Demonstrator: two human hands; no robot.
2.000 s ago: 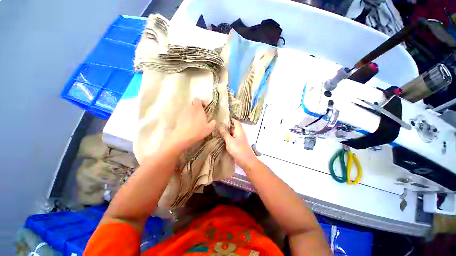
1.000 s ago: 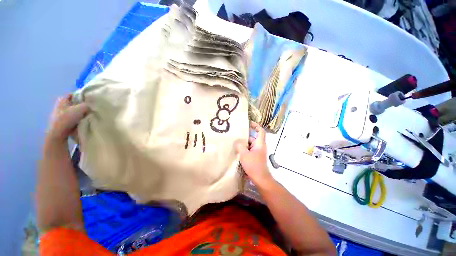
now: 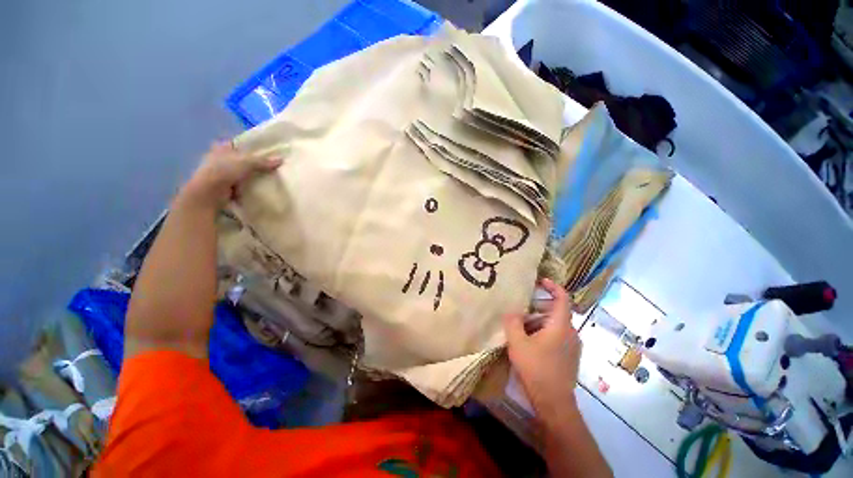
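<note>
A stack of large beige front panels (image 3: 365,205) lies in front of me, its top panel face up with a dark brown bow, dots and whiskers. Its far part is fanned in layered folds. My left hand (image 3: 229,175) holds the panel's left edge, fingers on top. My right hand (image 3: 547,345) pinches the stack's lower right edge, with a small white piece at its fingertips. A small cut-piece stack (image 3: 613,219), beige and pale blue, lies right of the panels, partly overlapped by them.
The white sewing machine (image 3: 762,350) stands at right, with green and yellow scissor handles (image 3: 701,452) below it. Dark fabric (image 3: 617,107) lies in the white trough (image 3: 748,121). A blue crate (image 3: 327,61) is behind the panels; tied bundles (image 3: 65,401) are at lower left.
The view has shifted, so the table things sit lower and further right. The printed face came into view after the first frame. My left hand moved from the stack's middle to its left edge.
</note>
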